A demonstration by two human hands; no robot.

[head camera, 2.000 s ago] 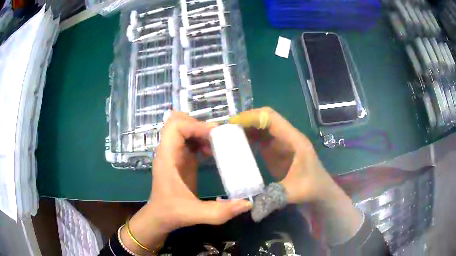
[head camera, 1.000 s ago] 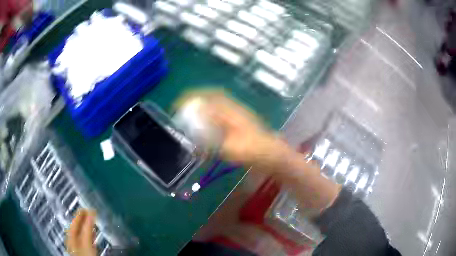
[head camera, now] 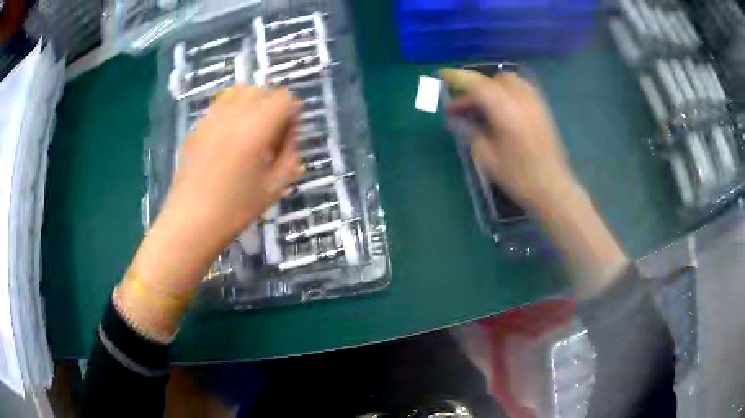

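My left hand (head camera: 233,155) is over the clear blister tray (head camera: 372,261), its fingers curled down onto the rows of slim white-and-metal rods (head camera: 306,233). Its fingertips are hidden, so I cannot tell if they grip a rod. My right hand (head camera: 519,139) is blurred and held above the phone, with a yellow cot on a finger. That finger points towards a small white flat square (head camera: 427,94) but is a little apart from it. I see no housing in either hand.
A blue bin (head camera: 498,28) is at the back edge. A dark phone (head camera: 508,204) lies partly under my right hand. Clear trays of thick white pieces (head camera: 694,106) are at the far right. Stacked white sheets (head camera: 28,220) stand at the left edge.
The view has swung back from the right side to the clear tray. My left hand has moved onto the tray. The white housing held two seconds ago no longer shows.
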